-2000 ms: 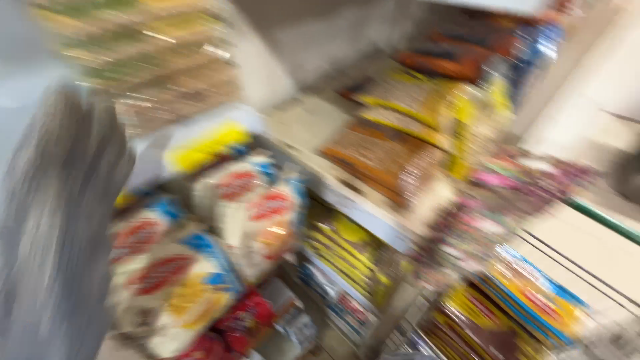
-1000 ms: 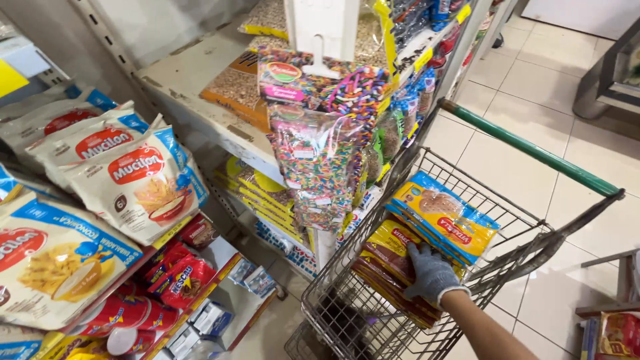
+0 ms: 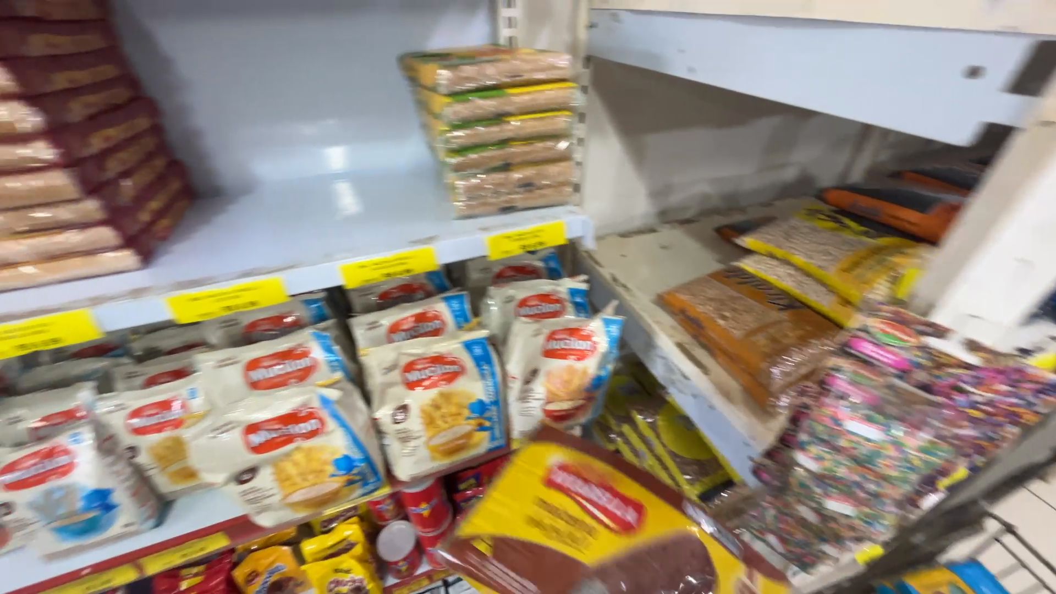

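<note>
A yellow and brown plastic food packet (image 3: 594, 528) stands out at the lower middle, in front of the shelves and cut off by the bottom edge. Neither my left hand nor my right hand is visible, so what supports the packet is hidden. Behind it, white Mucilon pouches (image 3: 437, 404) stand in rows under a white shelf. On that shelf lie a stack of clear and yellow-green packets (image 3: 503, 132) and, at the far left, a tall stack of dark red packets (image 3: 82, 148).
Orange-brown grain bags (image 3: 751, 330) and yellow ones (image 3: 833, 256) lie on the side shelf. Bags of coloured sprinkles (image 3: 866, 445) hang at the right. Part of a wire cart (image 3: 1019, 544) shows at the lower right, with a blue and yellow packet (image 3: 949, 580) beside it.
The view has swung from the cart to the shelves. One second ago a gloved hand rested on packets in the cart; now it is out of view and a yellow and brown packet is before the shelves.
</note>
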